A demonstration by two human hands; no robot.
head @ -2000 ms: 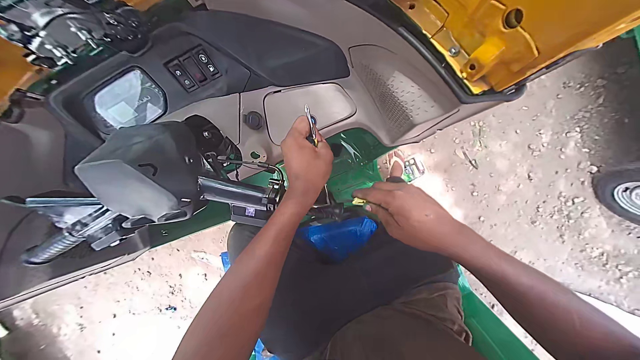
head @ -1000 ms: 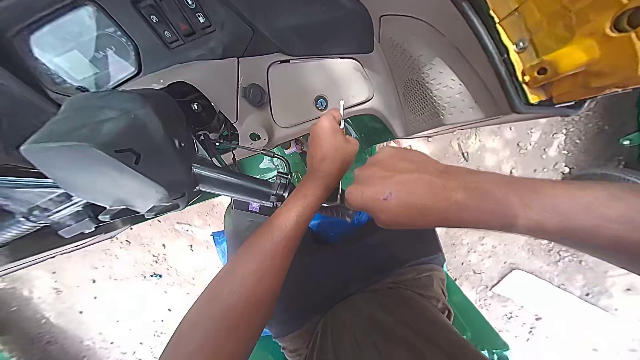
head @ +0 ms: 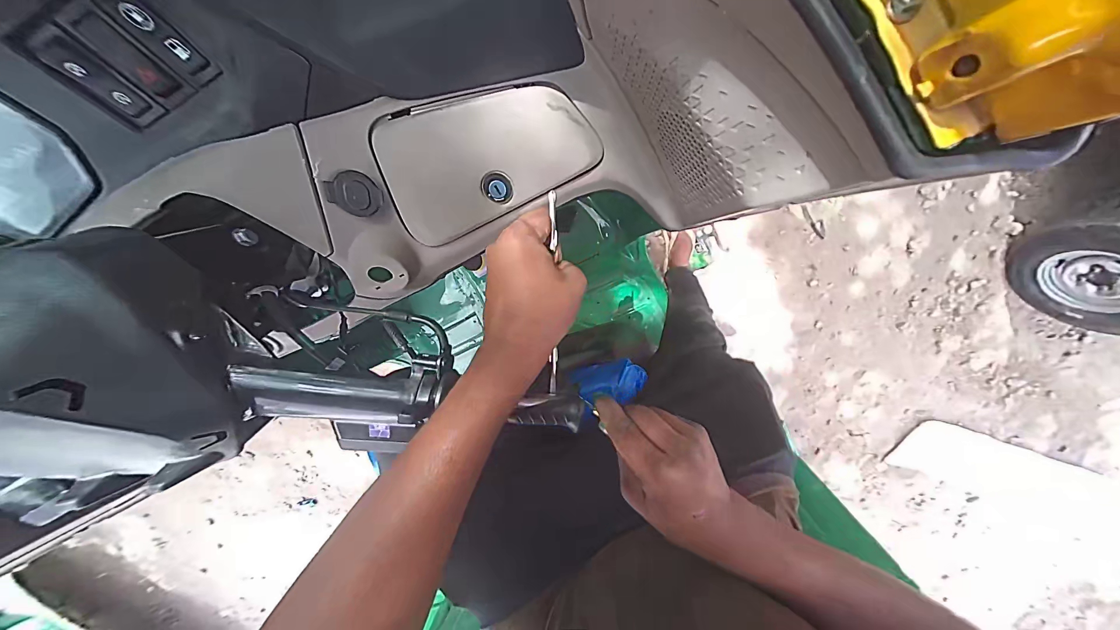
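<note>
My left hand [head: 534, 289] is closed around a thin metal tool [head: 553, 223], perhaps a wrench or screwdriver; one end sticks up past the fingers near the lock of the glove-box lid [head: 486, 149], and a thin rod shows below the fist. My right hand [head: 661, 455] is lower and to the right, its fingertips pinching a small yellowish thing, too small to name, against a blue cloth or plastic wrap [head: 612, 382]. The wrap lies at the end of the black handlebar grip [head: 547, 411]. The handlebar tube [head: 324, 391] runs left behind my left forearm.
A dashboard with switches [head: 122, 66] and a round socket cap [head: 354, 192] spans the upper left. Cables [head: 394, 319] hang by the handlebar. Green body panels [head: 621, 297] lie below the dash. A yellow metal panel [head: 1024, 61] and a wheel [head: 1081, 276] are at right.
My right hand has moved down from beside my left fist to the blue wrap. My left hand keeps the metal tool. The view has moved closer to the dashboard.
</note>
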